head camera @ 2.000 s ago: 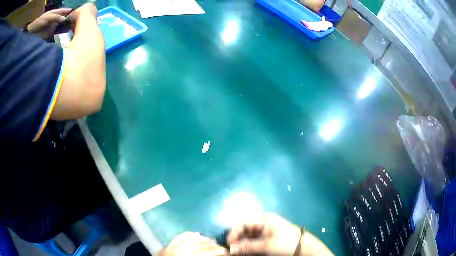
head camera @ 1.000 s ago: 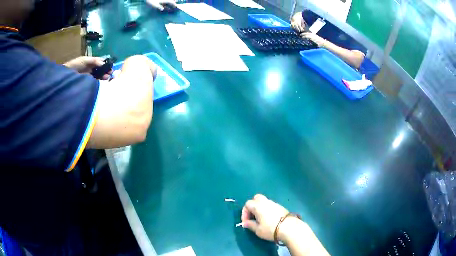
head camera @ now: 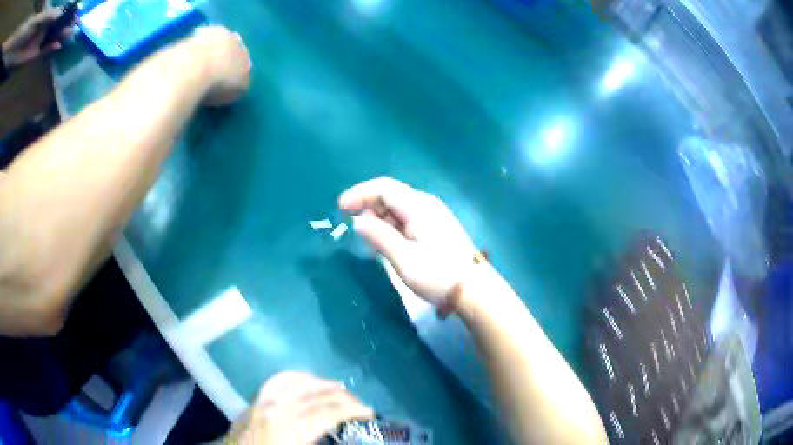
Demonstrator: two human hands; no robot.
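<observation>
My right hand (head camera: 413,230) is above the middle of the green table, slightly blurred, with thumb and fingertips apart and nothing visible between them. Two small white plugs (head camera: 322,224) lie on the table just left of its fingertips. My left hand (head camera: 300,408) is at the bottom edge of the picture, partly cut off. It holds a dark connector housing (head camera: 374,432) with pale marks on its upper side. The housing's lower part is out of the picture.
Filled black housings (head camera: 643,339) with white lines lie at the right, beside a clear plastic bag (head camera: 726,191). A coworker's arm (head camera: 113,174) reaches in from the left near a blue tray (head camera: 130,30). A white tape marker (head camera: 217,315) is at the left table edge.
The view has tilted down. My left hand with the housing has come into view. My right hand, earlier pinching a white plug, now has its fingers apart. The coworker's hand is off the tray.
</observation>
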